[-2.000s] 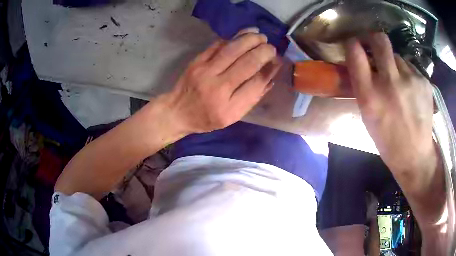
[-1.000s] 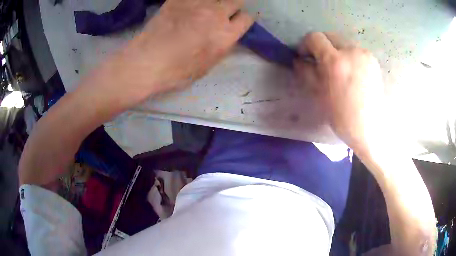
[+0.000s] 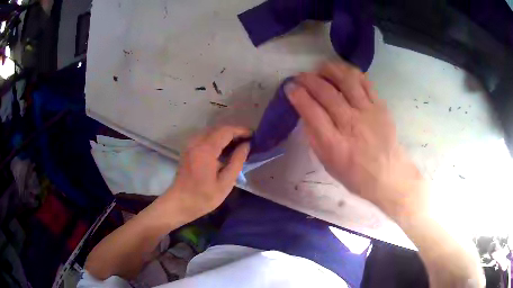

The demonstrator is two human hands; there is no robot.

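A purple-navy fabric strip (image 3: 274, 121) lies curved on the off-white tabletop (image 3: 169, 73). Its near end is pinched between the thumb and fingers of my left hand (image 3: 211, 169), close to the table's front edge. My right hand (image 3: 351, 126) is around the strip's bend further up, with fingertips on the cloth; the palm side is hidden. More of the purple cloth curves out beyond my right hand, with a squared end at the top. A narrow pale blue piece (image 3: 260, 163) shows beside my left fingertips, under the strip.
White folded sheets (image 3: 132, 169) lie below the table's front edge at left. Dark blue cloth (image 3: 70, 132) hangs at the far left. Dark lint marks dot the tabletop. A dark form (image 3: 433, 34) stands at the upper right, and glare covers the right side.
The iron with the orange handle, in my right hand two seconds ago, is no longer in view. My left hand has come down to the front edge with the strip's near end.
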